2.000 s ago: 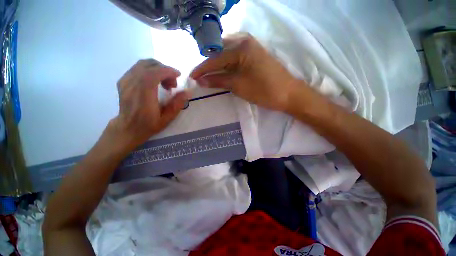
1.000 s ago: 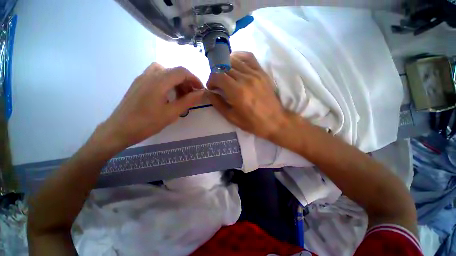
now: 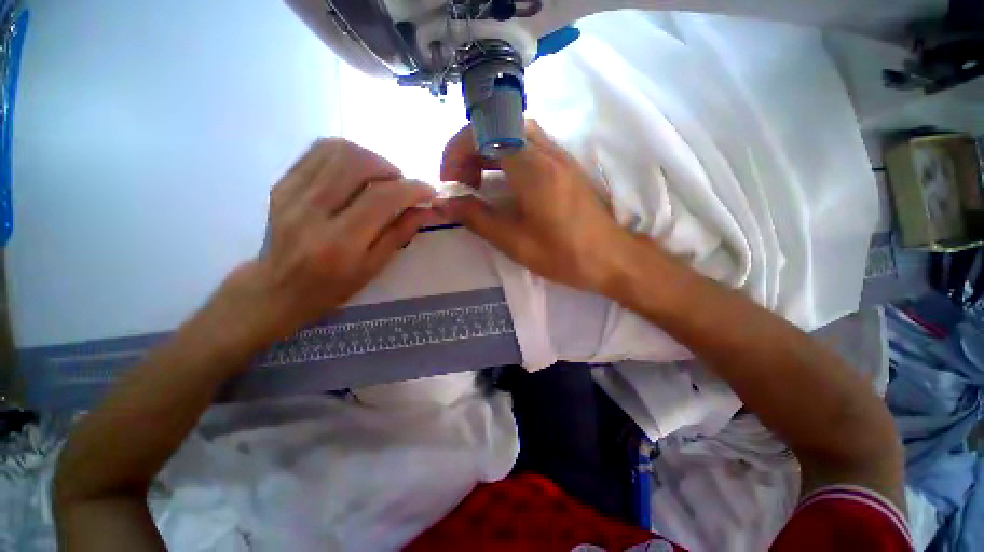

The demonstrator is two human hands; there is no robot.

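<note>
A white garment piece [image 3: 745,162] lies in loose folds on the right of the sewing table, with a flat banded edge hanging over the table's front. My left hand [image 3: 335,221] and my right hand [image 3: 545,210] meet just below the grey-blue cylinder [image 3: 496,113] of the machine. The fingertips of both hands pinch a small bit of white cloth [image 3: 455,190] between them. The fingers and the bright light hide most of that cloth. The needle area [image 3: 440,81] shows above and left of the cylinder, with no cloth visible in it.
A grey ruler strip [image 3: 399,332] runs along the table's front edge. White cloth [image 3: 324,464] is heaped below it at left, and a white layered bundle [image 3: 674,399] at right. A tan box [image 3: 937,192] stands at far right, above light-blue cloth [image 3: 939,421].
My hands have closed in on each other, and my left fingers now meet my right fingertips at the cloth. The view has shifted, showing more of the machine head. The large cloth lies much as before.
</note>
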